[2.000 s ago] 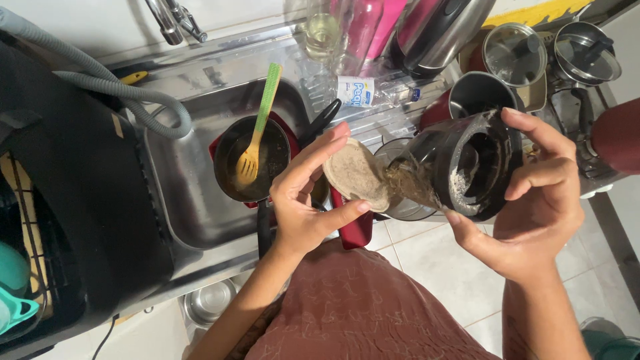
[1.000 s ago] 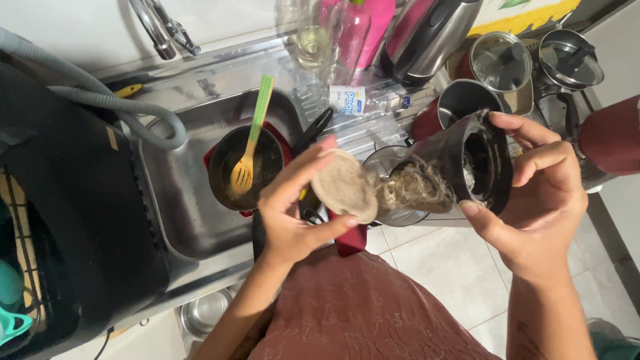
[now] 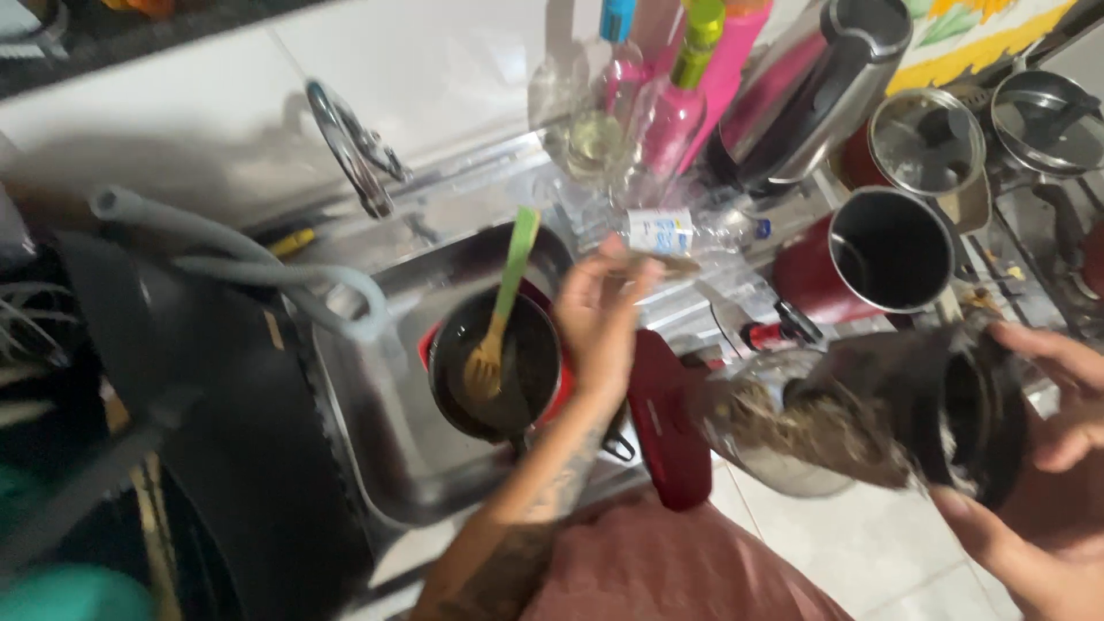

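My left hand (image 3: 608, 310), blurred, pinches a flat round dusty disc (image 3: 668, 263) seen nearly edge-on near a clear plastic bottle (image 3: 660, 230) with a label. My right hand (image 3: 1044, 457) grips a dark cylindrical part (image 3: 940, 414), apparently a vacuum cleaner's dust filter housing, by its ringed end. Matted grey-brown dust and hair (image 3: 802, 423) clings to its side facing left. Behind and below it shows a transparent round container (image 3: 798, 470), partly hidden. A dark red piece (image 3: 668, 423) lies between my two hands.
A frying pan (image 3: 448, 388) with a green-handled wooden fork (image 3: 515, 267) stands in the steel sink (image 3: 371, 466). A faucet (image 3: 349, 151) and grey hose (image 3: 216, 233) are at left. Glass bottles (image 3: 668, 129), an electric kettle (image 3: 815, 95), a red pot (image 3: 828, 267) and the stove are at right.
My left hand has moved up and away from the dark part with the disc, which was facing the camera beside the dust. My right hand still holds the dark part. The view has shifted.
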